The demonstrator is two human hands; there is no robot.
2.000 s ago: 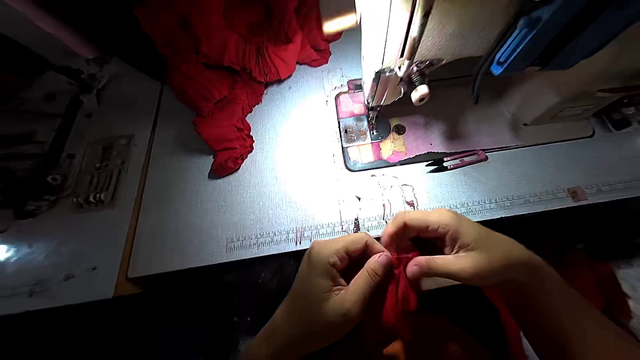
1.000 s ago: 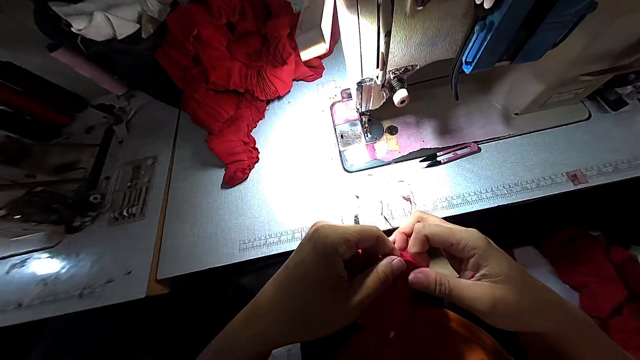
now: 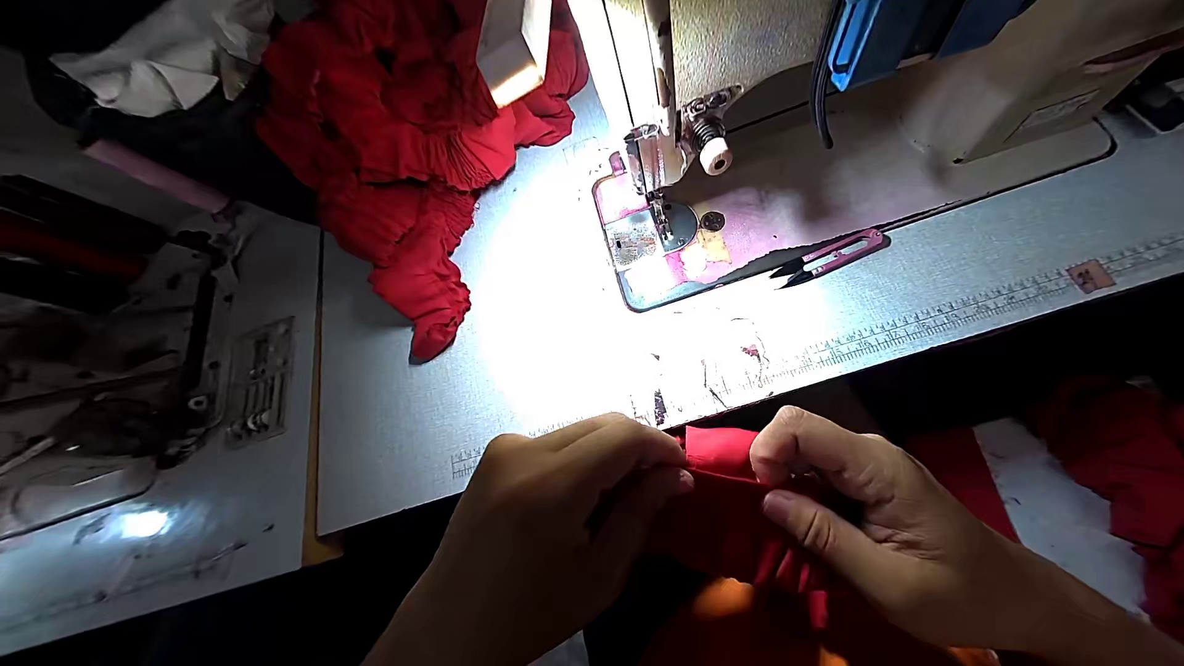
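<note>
Just off the front edge of the sewing table, my left hand (image 3: 573, 509) pinches a piece of red fabric (image 3: 721, 453) between thumb and fingers. My right hand (image 3: 860, 518) grips the same fabric a short way to the right, so a seam or folded edge is stretched between the two. Gathers hang below my right fingers. Behind my hands stands a sewing machine, its presser foot (image 3: 661, 217) over the needle plate with no fabric visible under it. Pink thread snips (image 3: 842, 254) lie on the machine bed's front edge.
A heap of gathered red fabric (image 3: 398, 166) lies at the back left of the table. A printed ruler strip (image 3: 925, 324) runs along the front edge. Another machine (image 3: 102, 398) stands at the left. More red cloth (image 3: 1110, 462) and white material (image 3: 1054, 499) are at lower right.
My hands have moved apart, and a flat stretch of the red fabric now shows between them, where they were close together before. The heap and the snips stay in place on the table.
</note>
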